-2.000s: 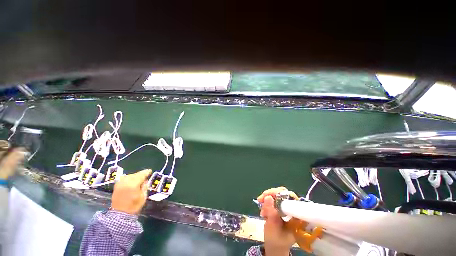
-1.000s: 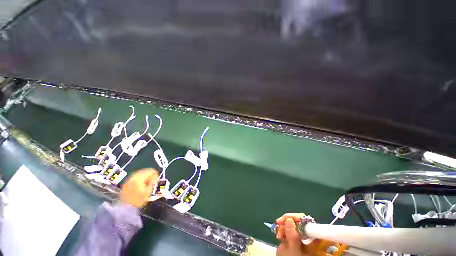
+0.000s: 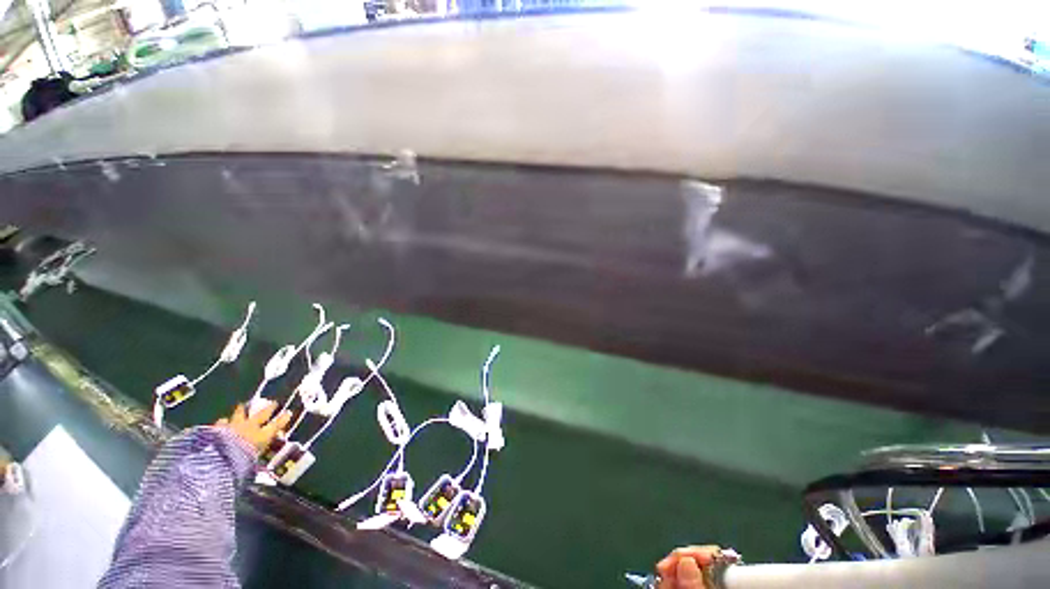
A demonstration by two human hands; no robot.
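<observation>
My left hand is bare, in a checked sleeve, and reaches over the adapters at the left. Its fingers are spread and partly hide some of them; whether it touches one I cannot tell. Two open adapters lie just right of and below it. Three more open adapters lie near the belt's front edge, and one lies farther left. White coiled cords run back from them. My right hand, cut off by the bottom edge, is closed around the glue dispensing gun, whose tip points left.
The dark green belt runs across behind a dark edge rail. A thick white hose runs right from the gun. More white cords lie at the right, behind black tubing. A white sheet lies at the left. A large dark panel spans the back.
My left hand has moved left, away from the adapter it was at, which now lies beside two others. The camera view has tilted up, and my right hand with the gun sits lower in it.
</observation>
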